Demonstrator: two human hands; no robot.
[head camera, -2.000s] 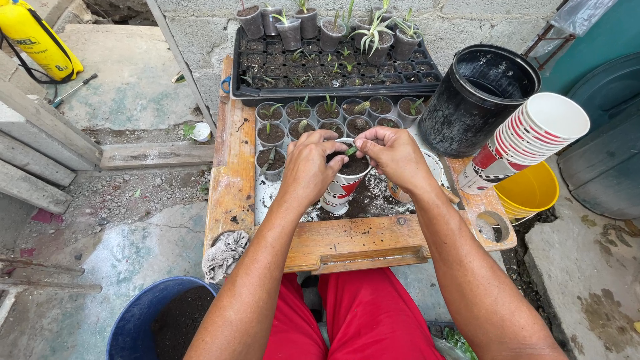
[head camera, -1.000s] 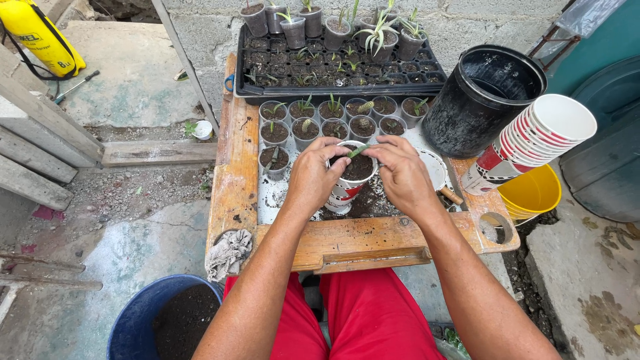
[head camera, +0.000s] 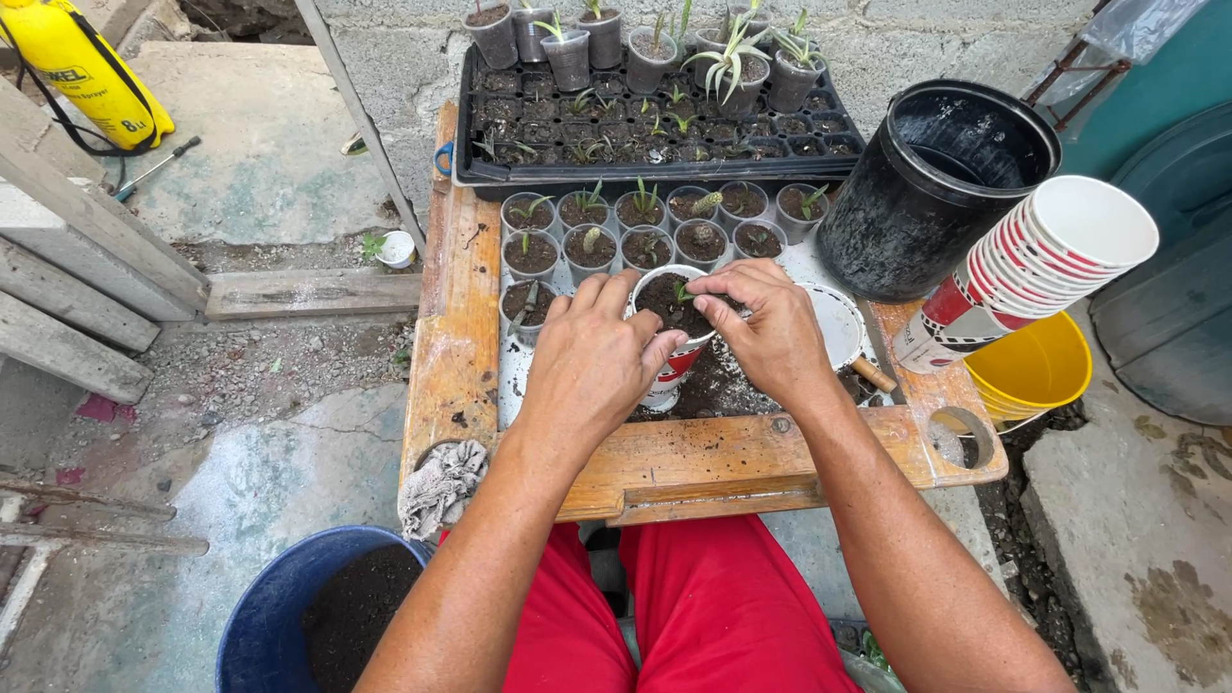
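A red and white paper cup filled with dark soil stands near the front of the wooden table. A small green seedling shows at the soil surface. My left hand rests around the cup's left rim, its thumb near the soil. The thumb and forefinger of my right hand pinch at the seedling over the cup's right side. Behind the hands, clear plastic cups of soil hold small plants.
Behind the cups sits a black seedling tray. To the right stand a black bucket, stacked paper cups and a yellow bucket. A white lid lies near my right hand. A blue bucket of soil is at lower left.
The green plant piece spanned the cup top between both hands; now it shows small at the soil, by my right fingers. My left fingers have moved down onto the cup's left side.
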